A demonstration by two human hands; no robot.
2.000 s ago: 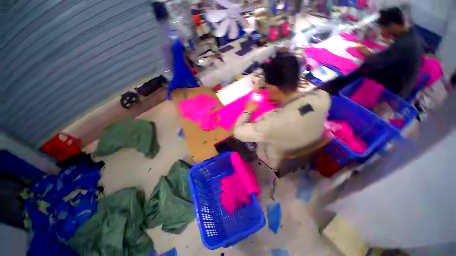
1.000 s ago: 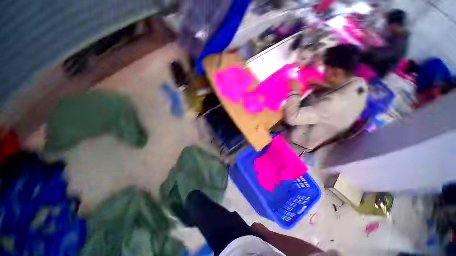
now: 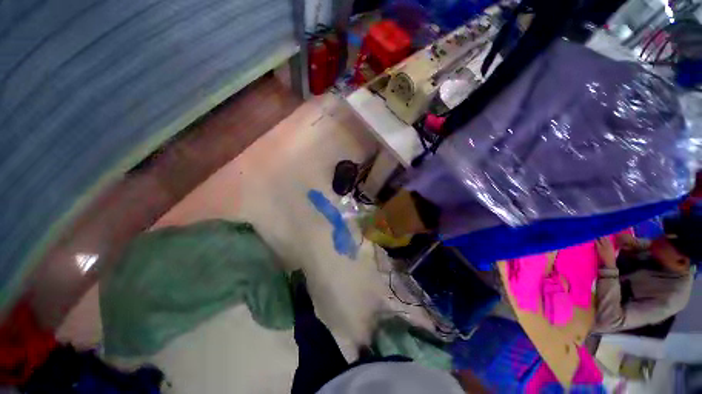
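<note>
Neither of my hands is in view. My dark trouser leg and light grey top show at the bottom edge. Nearest in front, a crumpled dull-green sack [image 3: 192, 269] lies on the pale floor. Part of another green sack [image 3: 412, 342] lies right of my leg. Bright pink cloth [image 3: 558, 285] lies on a tan table [image 3: 554, 338] at the right. A blue crate [image 3: 496, 354], partly hidden and blurred, stands below it, with pink cloth beside it at the table's corner.
Grey-purple cloth under shiny clear plastic [image 3: 562, 146] covers much of the upper right, with a blue edge. A sewing machine [image 3: 404, 88] stands on a white table. Another person's sleeve [image 3: 612, 300] is at the right. A shutter wall [image 3: 138, 100] and blue scrap [image 3: 335, 223] are left.
The view has swung and moved forward; the plastic-covered cloth now looms large, and the seated person and pink cloth have shifted to the lower right. A brown forearm-like shape at the bottom has mostly left view.
</note>
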